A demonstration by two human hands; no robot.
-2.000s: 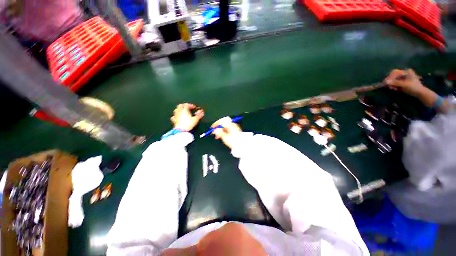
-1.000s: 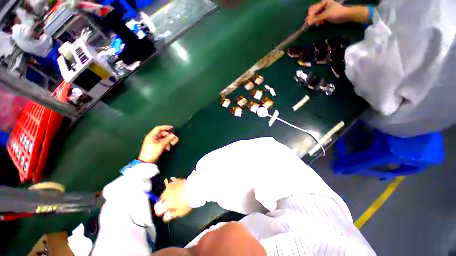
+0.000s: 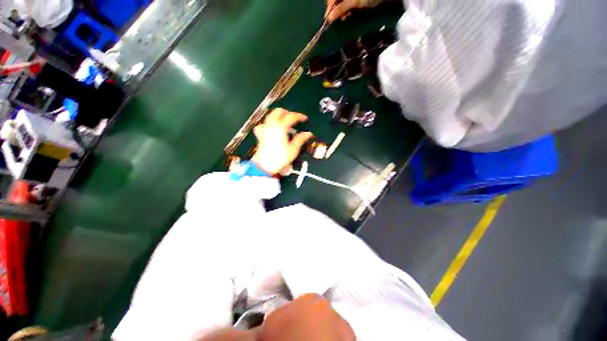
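Note:
My left hand (image 3: 279, 142), with a light-blue wrist band, is over the group of copper-orange and white flex modules. Its fingers are spread. One copper and white module (image 3: 321, 151) lies by its fingertips; whether they touch it is unclear. Another module (image 3: 233, 161) shows left of the wrist. The hand covers most of the others. A small dark patch between thumb and fingers is too blurred to name. My right hand is not in view; my white sleeves cover the area below. The blue tool is not visible.
A white cable (image 3: 333, 183) is taped down beside the hand. A tan strip (image 3: 266, 106) runs above the modules. Dark housings (image 3: 353, 56) and shiny parts (image 3: 346, 111) lie farther right, near a neighbour's hand (image 3: 349, 6) and sleeve. A blue stool (image 3: 486, 170) stands beyond the bench edge.
The view has swung right. My left hand has moved right onto the module group and its fingers have spread. My right hand and the blue tool have gone out of sight.

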